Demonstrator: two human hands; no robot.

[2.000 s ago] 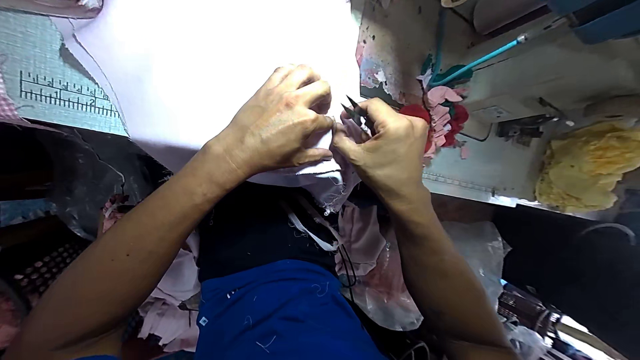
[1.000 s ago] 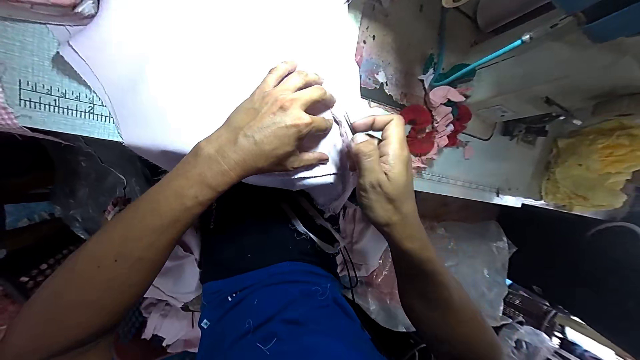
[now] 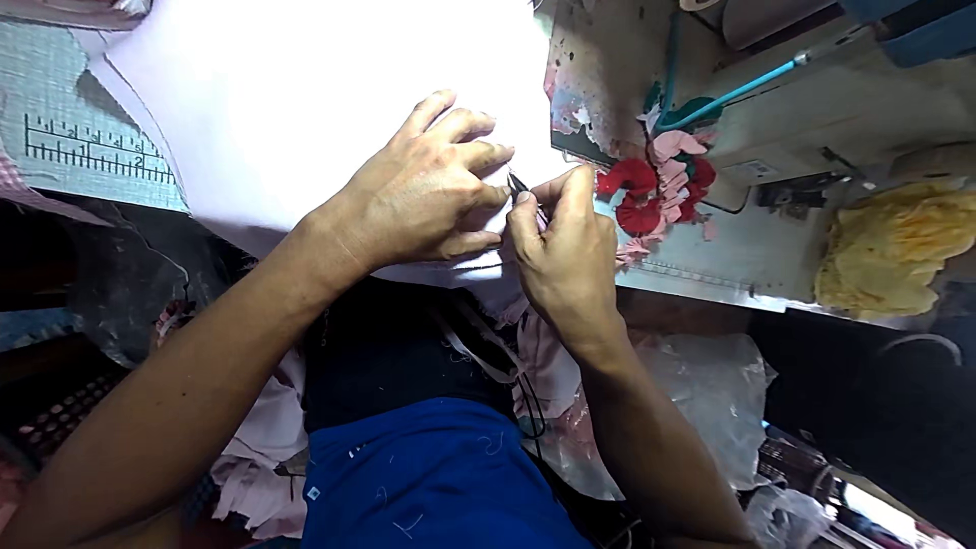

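Observation:
A large piece of pale pink fabric, washed nearly white by the light, covers the work surface and hangs over its front edge. My left hand lies on it with the fingers spread, pressing near its right edge. Beside those fingertips, my right hand pinches a small dark pointed tool, possibly thread snips, with its tip at the fabric edge. The rest of that tool is hidden in the hand.
Red and pink gathered fabric pieces lie right of my right hand, near a light blue rod. Further right is crumpled yellow material. A printed ruler scale marks the table at left. Plastic bags and pink fabric hang below.
The dark tool tips, pointing up and left beyond my right fingers two seconds ago, now lie close to my left fingertips. My left fingers are spread wider than before.

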